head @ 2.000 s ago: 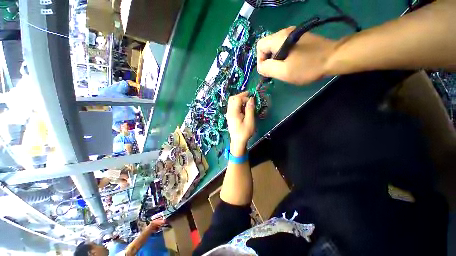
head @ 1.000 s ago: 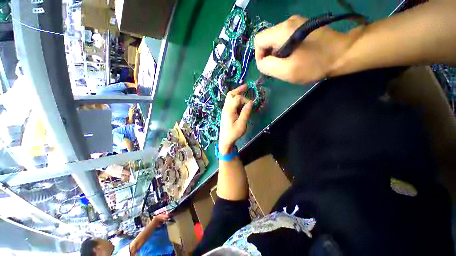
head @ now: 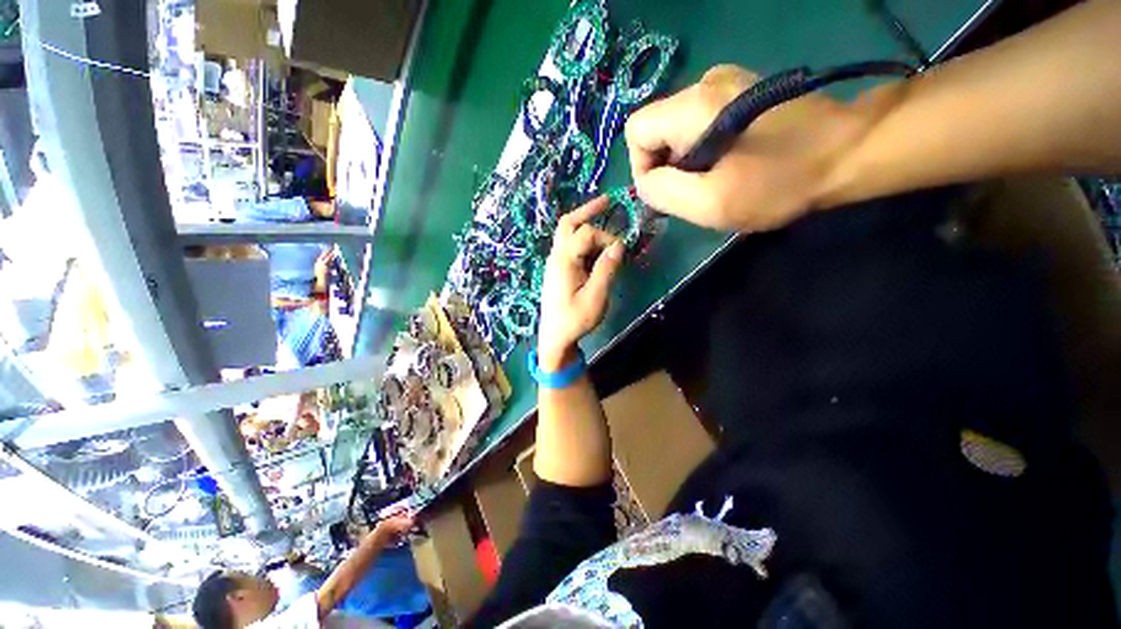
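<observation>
My right hand (head: 738, 148) is closed around the dark handle of a soldering iron (head: 744, 111), whose thick black cord runs over the wrist. Its tip is hidden or too small to tell. My left hand (head: 578, 277), with a blue wristband, holds the edge of a green ring circuit board (head: 625, 219) between thumb and fingers at the bench's near edge. Reddish bits show beside this ring; whether a stator lies under it I cannot tell. More ring boards (head: 644, 66) with white and dark lead wires (head: 502, 221) lie beyond my hands.
Round stators (head: 424, 399) sit on a tan cardboard sheet (head: 473, 412) on the green bench (head: 461, 123). Open cardboard boxes (head: 658, 430) stand below the bench edge. Another person's arm (head: 357, 565) reaches in at the lower left. Other workers are beyond the bench.
My right hand has moved down and closer to my left hand and the held ring. My left hand has shifted slightly left. A ring board beyond my right hand is now uncovered.
</observation>
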